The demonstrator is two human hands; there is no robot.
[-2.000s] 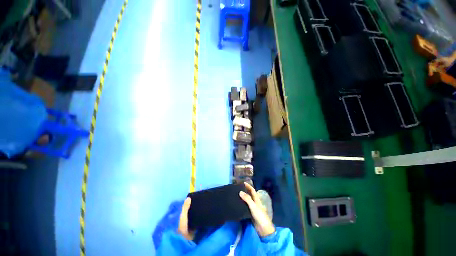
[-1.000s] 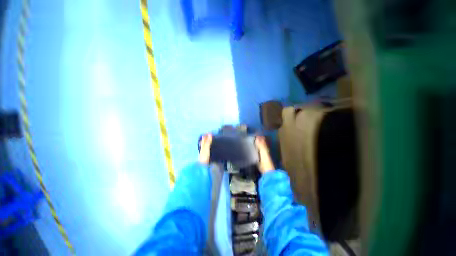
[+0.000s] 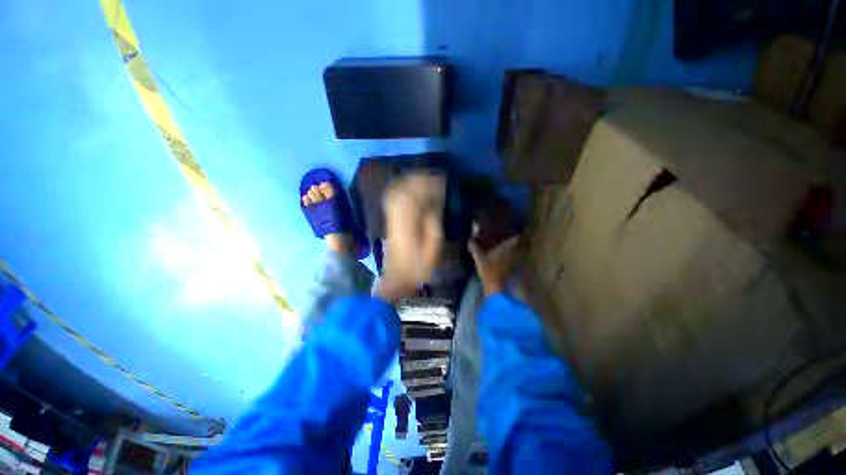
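A smooth black slab [image 3: 388, 99] lies flat on the blue floor, beyond my hands and touched by neither. A dark block [image 3: 376, 176] lies just nearer to me. My left hand [image 3: 413, 227] is blurred over this block; whether it grips anything is unclear. My right hand [image 3: 496, 260] is beside a dark brown object [image 3: 496, 221], thumb and fingers near it; the grip is unclear. A row of brown and grey blocks [image 3: 427, 343] runs from beneath my hands toward me.
A large brown carton [image 3: 686, 241] with a torn hole fills the right. A dark brown box [image 3: 547, 125] stands at its far left corner. A foot in a purple slipper [image 3: 325, 209] is left of my left hand. Yellow-black tape [image 3: 176, 148] crosses the floor at left.
The view has moved down and closer to the floor blocks. Both hands have let go of the dark piece they held between them and are now apart. A black slab now shows on the floor.
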